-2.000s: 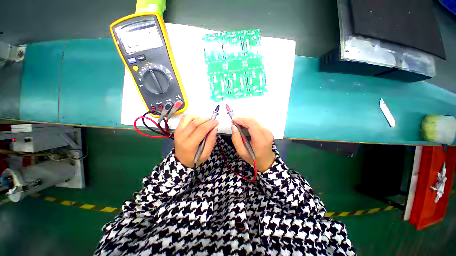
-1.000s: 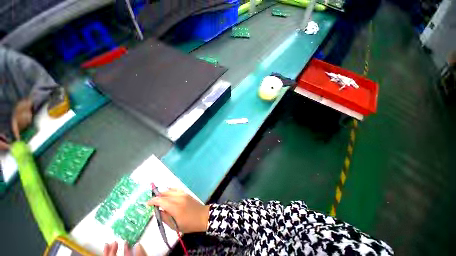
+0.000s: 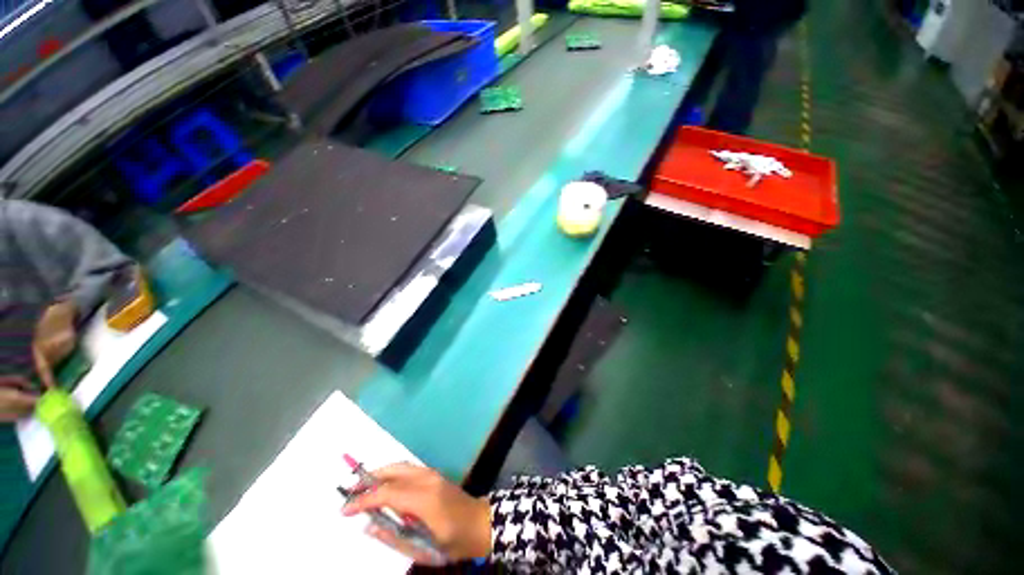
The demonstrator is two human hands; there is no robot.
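Observation:
My right hand (image 3: pixel 432 502) is over the white sheet (image 3: pixel 309 477), shut on the test probes (image 3: pixel 387 519). A pink tip and a dark tip stick out from its fingers towards the left. A green circuit board (image 3: pixel 152 534) is at the lower left edge of the picture, blurred and off the sheet, over the lower end of the yellow-green wrapped bar (image 3: pixel 84 466). My left hand is not visible. The multimeter is out of the picture.
Another green board (image 3: pixel 155 436) lies on the dark belt. A black foam-topped box (image 3: pixel 337 225) stands beyond the sheet. A white strip (image 3: pixel 517 292) and a pale yellow roll (image 3: pixel 581 210) lie on the teal edge, near a red tray (image 3: pixel 747 180). A person's hands (image 3: pixel 51 343) are at far left.
The view has swung to the right. The board that was on the white sheet is now off it, at the lower left. The left-hand fingers seen earlier are gone; both probe tips now show at my right hand.

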